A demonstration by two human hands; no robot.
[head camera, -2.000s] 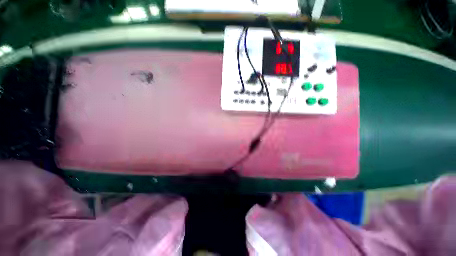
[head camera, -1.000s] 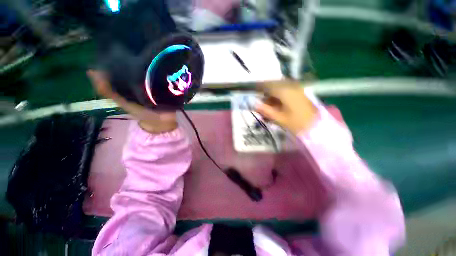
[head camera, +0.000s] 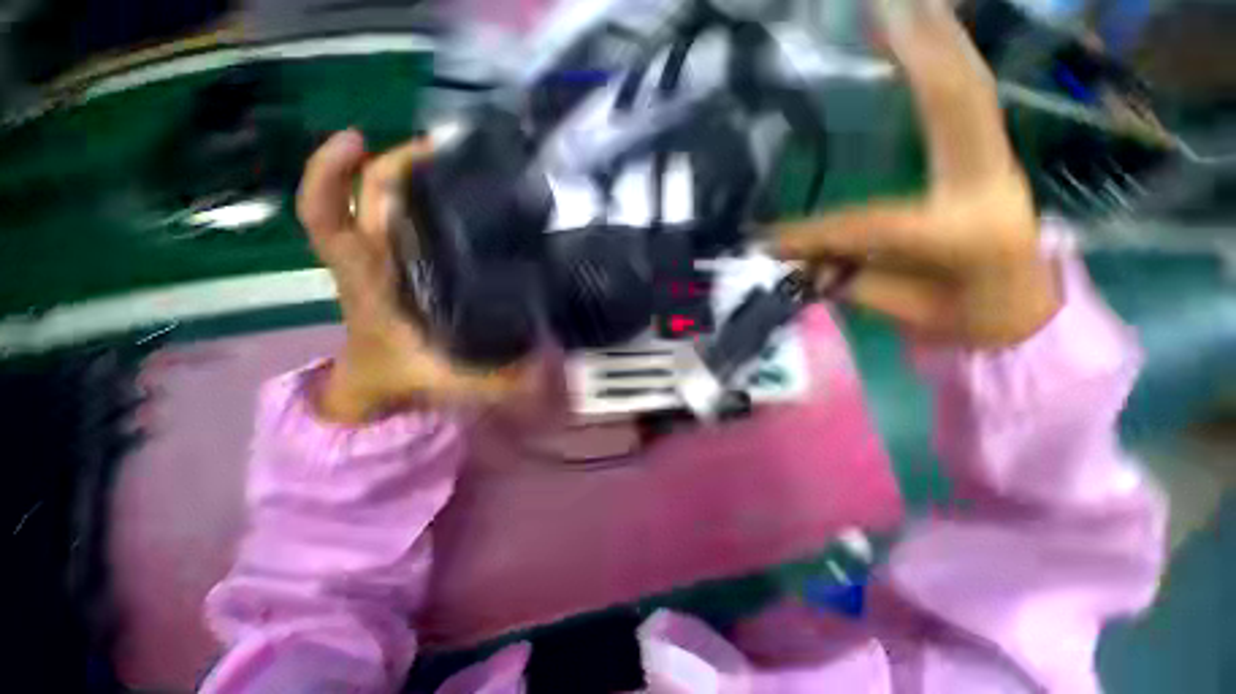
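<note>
A black over-ear headset is held up in front of me, blurred. My left hand grips its left side, fingers up and thumb below. My right hand is raised at the right, with its thumb and a finger pinched on a dark piece of the headset cable; another finger points up. The white headset tester lies on the mat behind the headset, mostly hidden, with red digits showing.
The pink mat lies on the green belt, with a white rail behind it. A dark pile stands at the left edge. A small blue thing shows below the mat's front edge.
The headset has moved towards the middle, and no glowing logo shows on it now. My right hand has moved up and right from the tester. The cable's thicker dark part has left the mat.
</note>
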